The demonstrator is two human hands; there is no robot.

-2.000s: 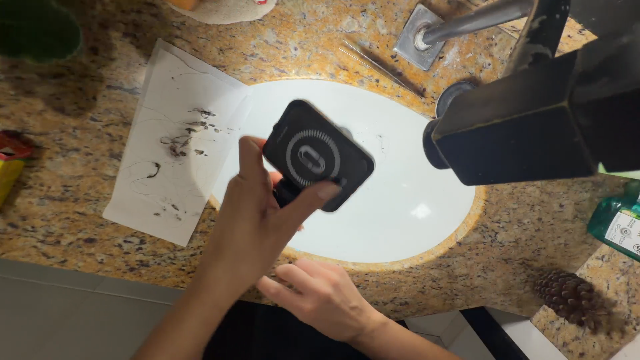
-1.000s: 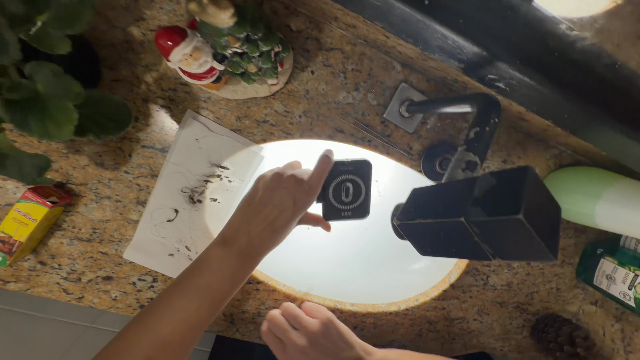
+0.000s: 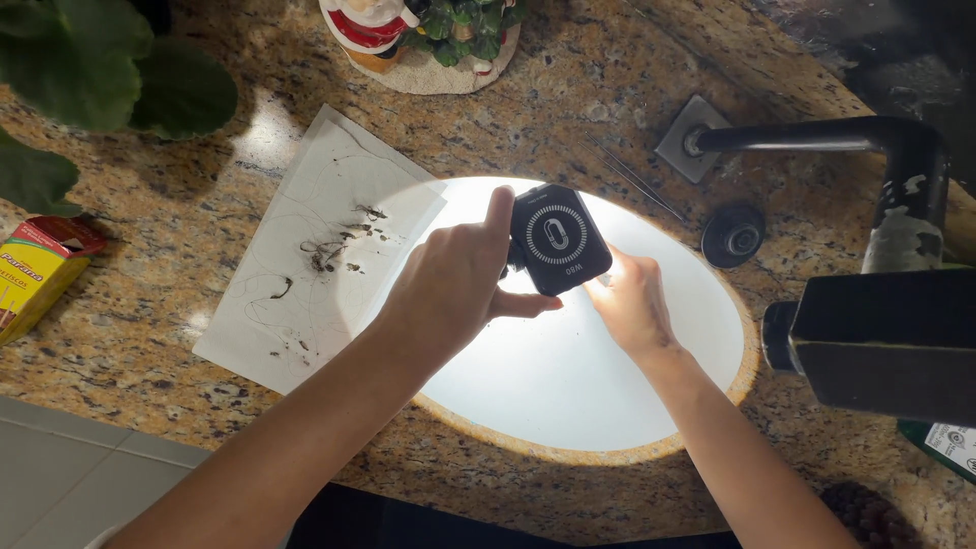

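My left hand (image 3: 457, 286) holds a black square magnetic light (image 3: 560, 238) with a ring mark on its back, thumb and fingers around its left side. Bright light falls on the white oval sink (image 3: 579, 381) below it. My right hand (image 3: 633, 301) is just right of the light, its fingertips partly hidden behind it, so what they grip cannot be told. To the left, a white paper sheet (image 3: 267, 305) bears dark clumps of hair and debris (image 3: 324, 255) and overlaps the sink rim. Thin metal tweezers (image 3: 633, 179) lie beyond the sink.
A black faucet (image 3: 884, 343) reaches in from the right, near a black round drain part (image 3: 733, 235). Around the granite counter (image 3: 557, 122) stand a Santa figurine (image 3: 442, 46), a potted plant (image 3: 84, 69), a yellow box (image 3: 38, 274), a green bottle (image 3: 945, 450) and a pine cone (image 3: 869, 518).
My right hand has moved up from the sink's near edge to beside the light. The light stays in my left hand, now tilted. The view has shifted.
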